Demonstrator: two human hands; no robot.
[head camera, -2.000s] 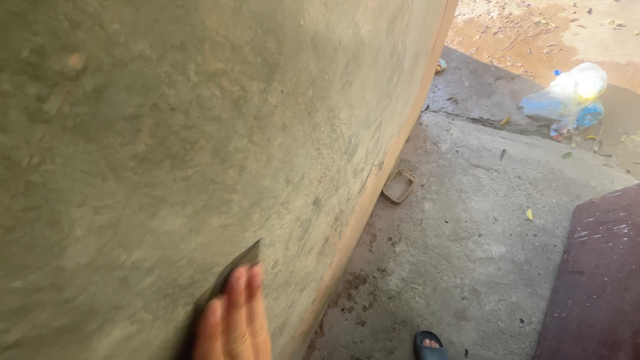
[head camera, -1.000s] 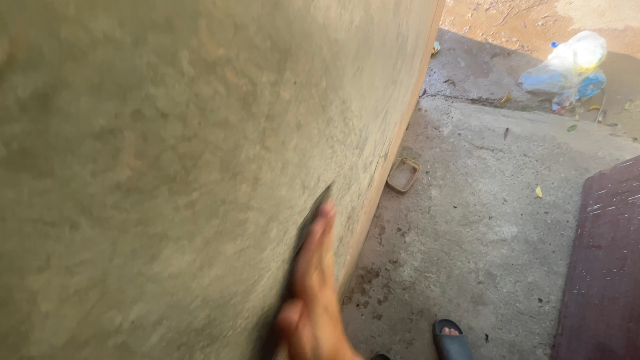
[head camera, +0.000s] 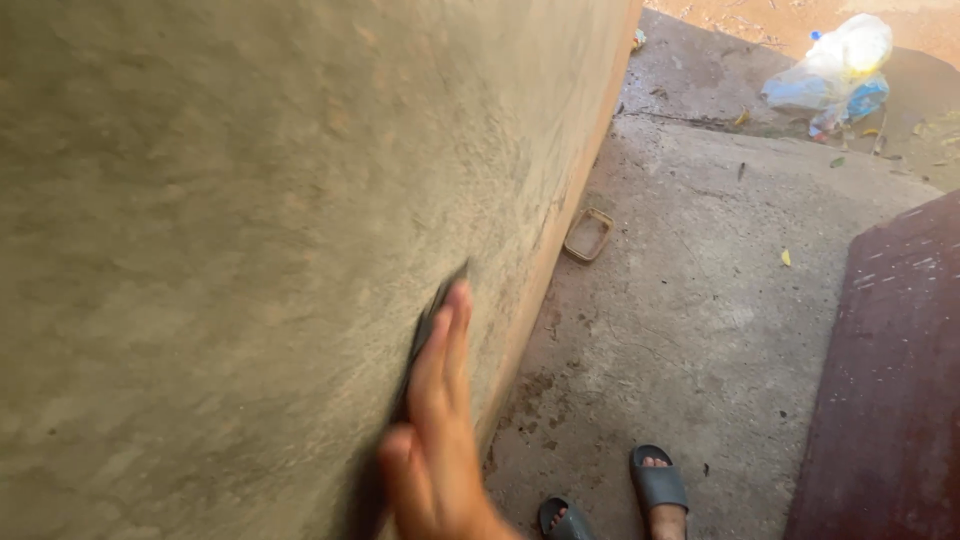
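Observation:
One hand, which looks like my right hand (head camera: 442, 405), lies against a thin dark sheet (head camera: 426, 322) at the lower middle. Its fingers are extended and press the sheet to a rough plastered wall (head camera: 225, 225). The sheet is seen nearly edge-on, perhaps sandpaper; its material cannot be told for sure. Blur softens the hand and the sheet's lower part. My left hand is out of the picture.
A small rectangular plastic container (head camera: 589, 235) sits on the concrete floor (head camera: 675, 315) by the wall's foot. Plastic bags (head camera: 840, 71) lie at the upper right. A dark red panel-like surface (head camera: 892, 375) stands at the right. Two sandalled feet (head camera: 660, 480) show below.
From two seconds ago, my right hand and the dark sheet have moved right along the wall, toward its edge. More of the hand shows now. A second sandal has come further into view.

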